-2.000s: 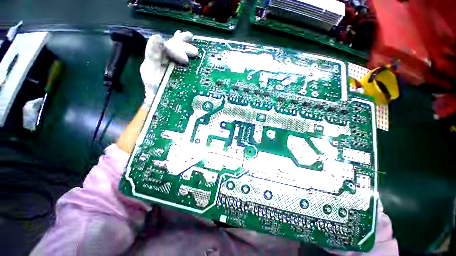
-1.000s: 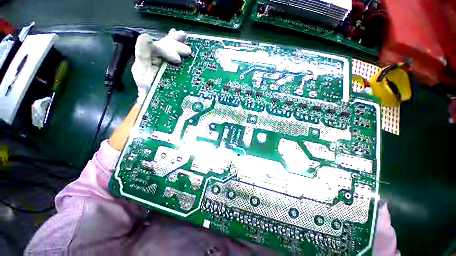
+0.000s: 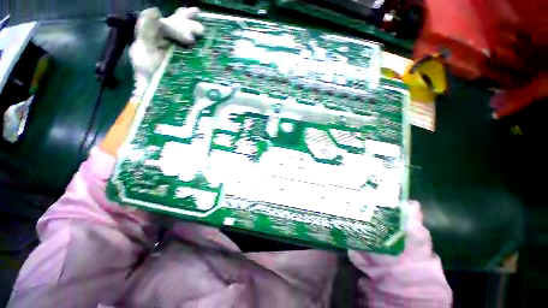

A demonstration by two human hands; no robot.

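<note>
A large green circuit board [image 3: 291,135], underside up with bright silvery areas and a white border, is held tilted in front of my body. My left hand [image 3: 157,45], in a white glove, grips its upper left corner, with fingers over the top edge. My right hand is hidden behind the board; only the pink right sleeve [image 3: 405,264] shows below the lower right corner. The picture is blurred, and glare covers much of the board.
A black corded tool [image 3: 114,48] lies at left. A white slanted tray [image 3: 15,45] and a small white lump [image 3: 17,117] are at far left. A yellow round holder [image 3: 428,77] sits on a label sheet [image 3: 420,114] at upper right, near red slabs [image 3: 474,36]. Other boards are behind.
The board and both sleeves have shifted left and up in view, and the board's lower edge now shows fully. More of the right sleeve shows. My left hand keeps its grip.
</note>
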